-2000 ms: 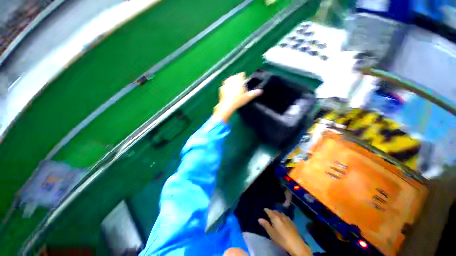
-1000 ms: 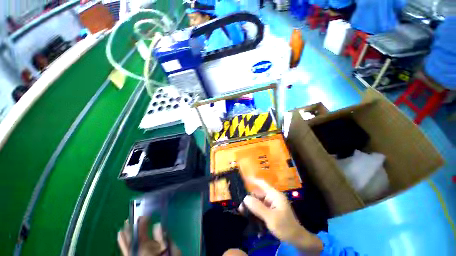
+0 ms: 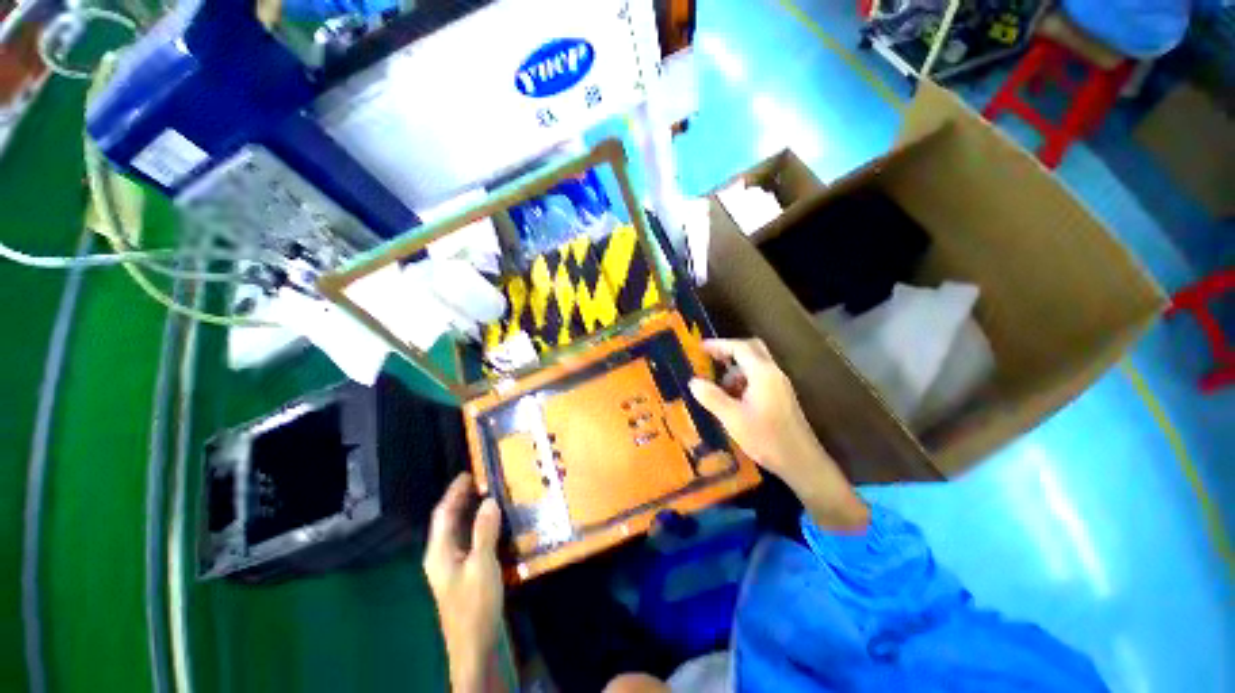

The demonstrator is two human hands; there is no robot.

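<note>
A thin black plastic frame point(image 3: 512, 489) lies on the orange fixture point(image 3: 610, 548), with orange showing through its openings. The tan rimmed fixture lid point(image 3: 474, 214) stands open behind it. My left hand point(image 3: 467, 562) is at the fixture's left edge, fingers apart, fingertips beside the frame's lower left side. My right hand point(image 3: 761, 413) is at the right edge, with thumb and fingers bent near the frame's right side. Its fingertips are partly hidden, so I cannot tell whether it grips the frame.
A stack of black frames point(image 3: 359, 474) stands left of the fixture. An open cardboard box point(image 3: 1043, 291) with black and white contents is at the right. The blue machine head point(image 3: 237, 81), white gantry point(image 3: 461, 115) and yellow-black striped platform point(image 3: 582, 287) are behind. Red stools point(image 3: 1070, 102) stand beyond.
The black frame has moved from in front of the machine onto the orange fixture. Both hands have moved to the fixture's sides. The view has turned and come closer.
</note>
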